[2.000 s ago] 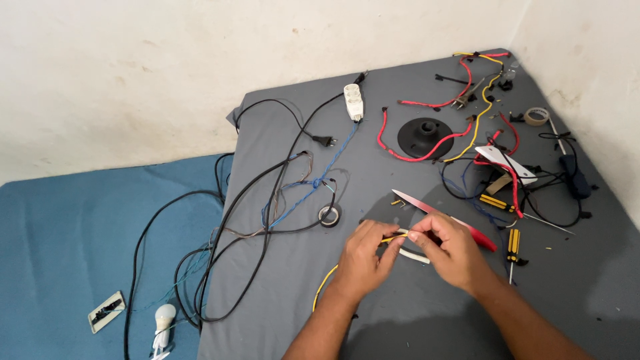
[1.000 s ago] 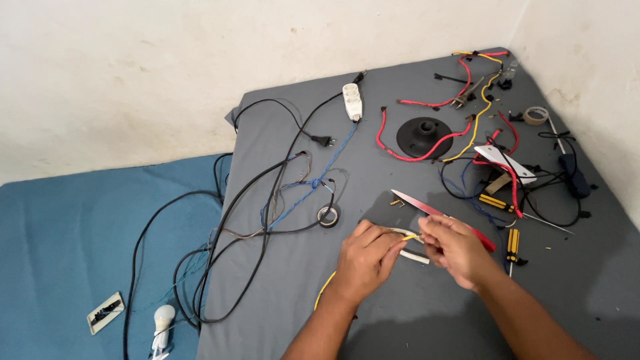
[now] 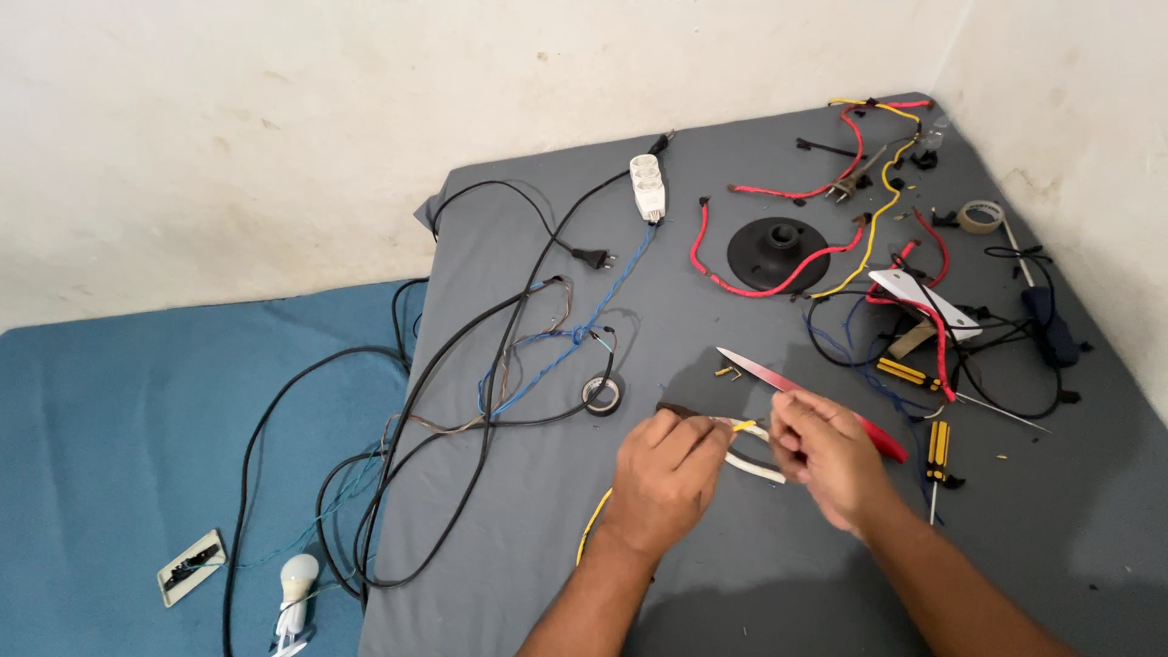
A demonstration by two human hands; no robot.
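Observation:
Pinched in my left hand (image 3: 671,474) is a yellow insulated wire (image 3: 595,525), its end sticking out past the fingertips and its length running down behind the wrist. My right hand (image 3: 826,452) is a little to the right, apart from the wire end, with fingers curled; whether something small is between them cannot be told. White-handled pliers (image 3: 762,470) lie beneath and between the hands, partly covered. A knife with a red handle (image 3: 885,443) and a pale pointed blade lies behind my right hand. Small brass-coloured pieces (image 3: 727,371) rest near its tip.
Black cables (image 3: 484,438), twisted blue wire (image 3: 630,269), a white socket block (image 3: 647,182) and black tape (image 3: 602,395) lie left. Rightward are a black round base (image 3: 778,251), red wires (image 3: 698,242), screwdrivers (image 3: 938,447) and a white plate (image 3: 926,301). A bulb (image 3: 299,579) lies on blue cloth.
My right hand was at the wire's end beside my left hand; it has moved right, away from it. My left hand stays nearly in place with the yellow wire.

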